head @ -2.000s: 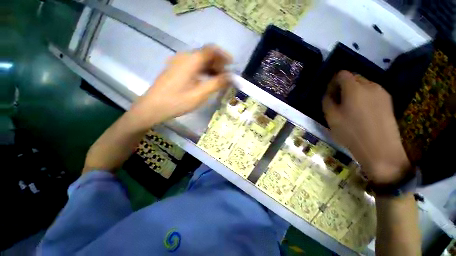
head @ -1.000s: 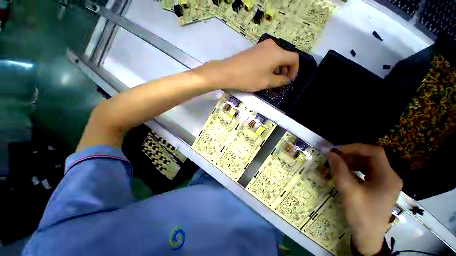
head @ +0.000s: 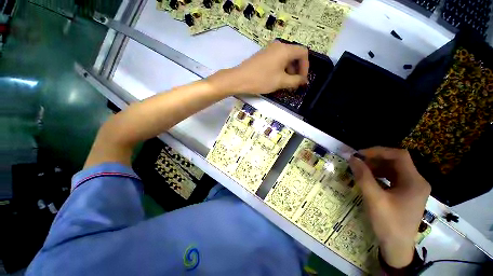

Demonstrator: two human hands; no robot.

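Observation:
My left hand is over the small-parts bin, fingers curled and fingertips together above the thin leaded pieces. My right hand is at the far rail, over the component end of a board, with thumb and fingertip close together. A small dark spot shows at those fingertips; whether it is held is unclear. Pale yellow circuit boards lie in a row between the rails, one pair left of a dark gap and another board pair right of it. Dark, brown and yellow parts sit along their far ends.
A black middle bin and a large bin of orange-yellow coils stand behind the far rail. Populated boards lie at the back. Loose black pieces lie on the table. A lower board tray sits below the near rail.
My left hand has moved from above the rail to the small-parts bin and stays there. My right hand has moved from the middle bin to the boards. The view has shifted slightly.

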